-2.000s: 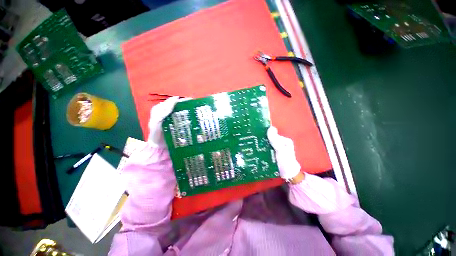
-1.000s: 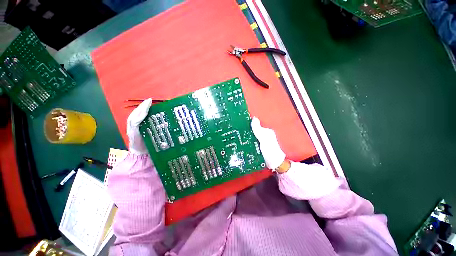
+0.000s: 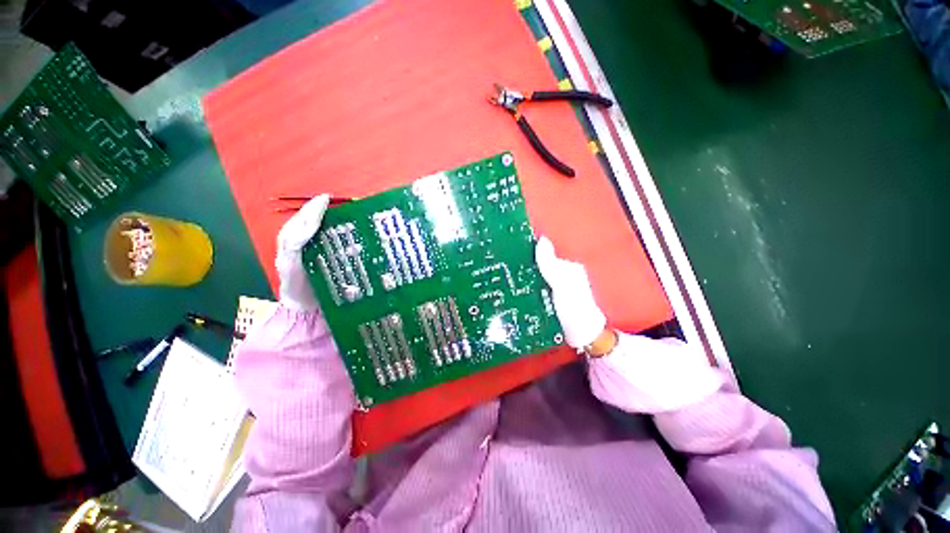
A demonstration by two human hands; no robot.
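Note:
A green circuit board is held over the red mat, its side with four blocks of silvery stripes facing up. My left hand, in a white glove, grips its left edge near the upper left corner. My right hand, also gloved in white, grips its right edge. The fingers under the board are hidden. Side cutters with black-orange handles lie open on the mat beyond the board. Thin tweezers lie by my left fingertips, partly hidden.
A yellow cup with small pale parts stands left of the mat. Marker pens and a record sheet lie nearer me. Another board is at the far left. A striped edge borders the green conveyor, which bears more boards.
The view has shifted, so the whole scene sits differently in the picture. Both hands keep hold of the board, which is turned slightly counterclockwise compared with two seconds ago.

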